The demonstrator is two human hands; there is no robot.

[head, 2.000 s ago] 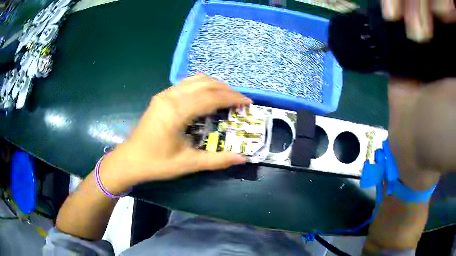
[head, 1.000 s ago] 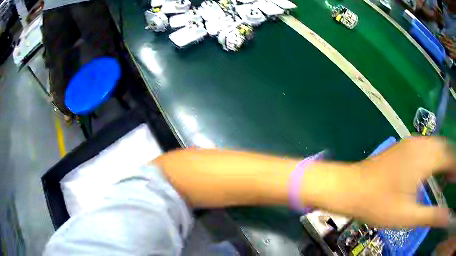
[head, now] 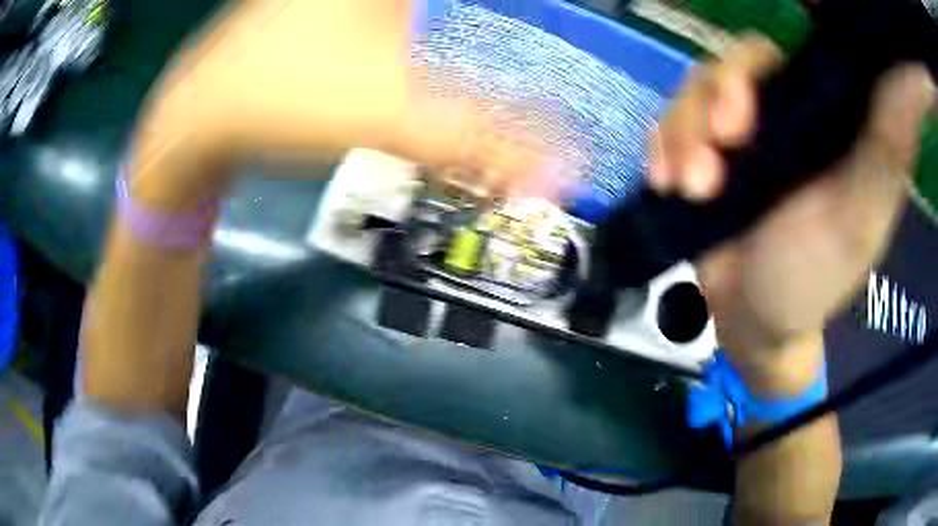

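Observation:
An open socket housing (head: 504,247) with brass contacts and a yellow block lies in the off-white fixture (head: 658,344). My left hand (head: 442,134) is blurred and reaches over the top edge of the housing, its fingertips close to it; whether they hold anything cannot be told. My right hand (head: 792,226) is shut on the black electric screwdriver (head: 720,164), whose front end points down-left beside the housing. The screwdriver's tip is hidden or blurred. The blue strap (head: 761,401) is on my right wrist.
The blue screw bin (head: 555,87) lies behind the fixture, full of tiny silver screws. A black mat (head: 874,318) with white lettering is at the right. White units (head: 46,62) are heaped at the far left. A black cord crosses my right wrist.
The view has swung back from the left side of the bench to the fixture. My left hand has come back over the housing. The screwdriver, over the bin two seconds ago, is now close to the housing.

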